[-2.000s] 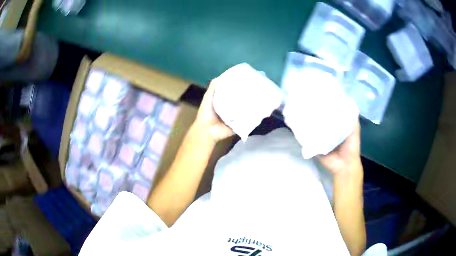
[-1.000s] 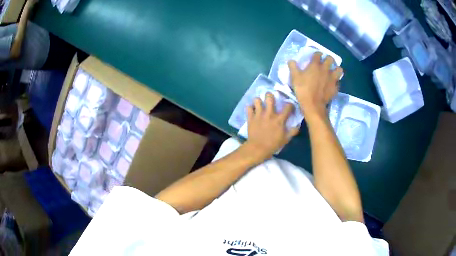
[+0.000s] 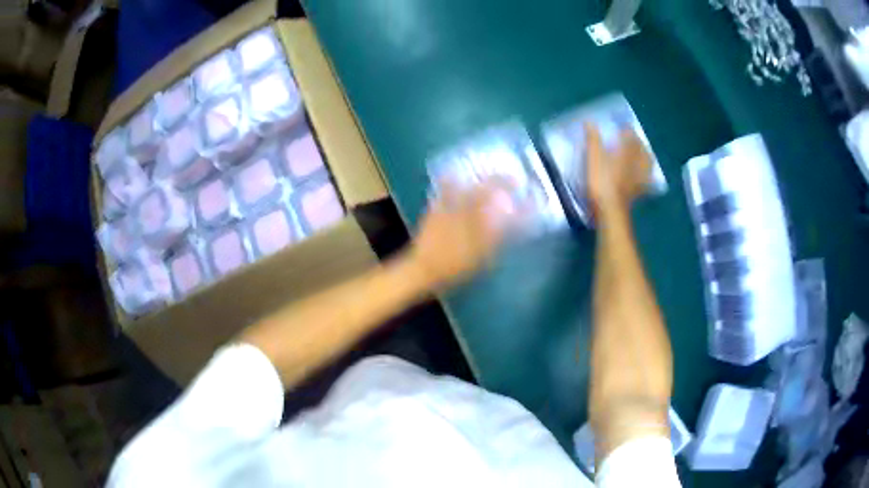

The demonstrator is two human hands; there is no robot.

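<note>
Two clear blister trays lie side by side on the green bench, the left one [image 3: 491, 157] and the right one [image 3: 562, 143], with a narrow gap between them. My left hand [image 3: 467, 229] is strongly blurred at the lower part of the left tray. My right hand [image 3: 617, 172] lies over the right tray, its fingers on or just above it. The hands and blur hide what is in the trays and whether the fingers grip anything. Wrapped units with pink centres [image 3: 227, 250] lie in rows in the open carton [image 3: 354, 143] at the left.
A stack of nested trays [image 3: 753, 253] stands on the bench [image 3: 515, 334] at the right. A white tray [image 3: 732, 427] and another, partly behind my right forearm, lie at the lower right. A metal bracket [image 3: 615, 30] and small silvery parts [image 3: 770, 43] are at the far side.
The view has turned, so the carton appears higher and the stacked trays lower. The two trays under my hands now lie apart from the other tray. My left hand has become blurred with motion.
</note>
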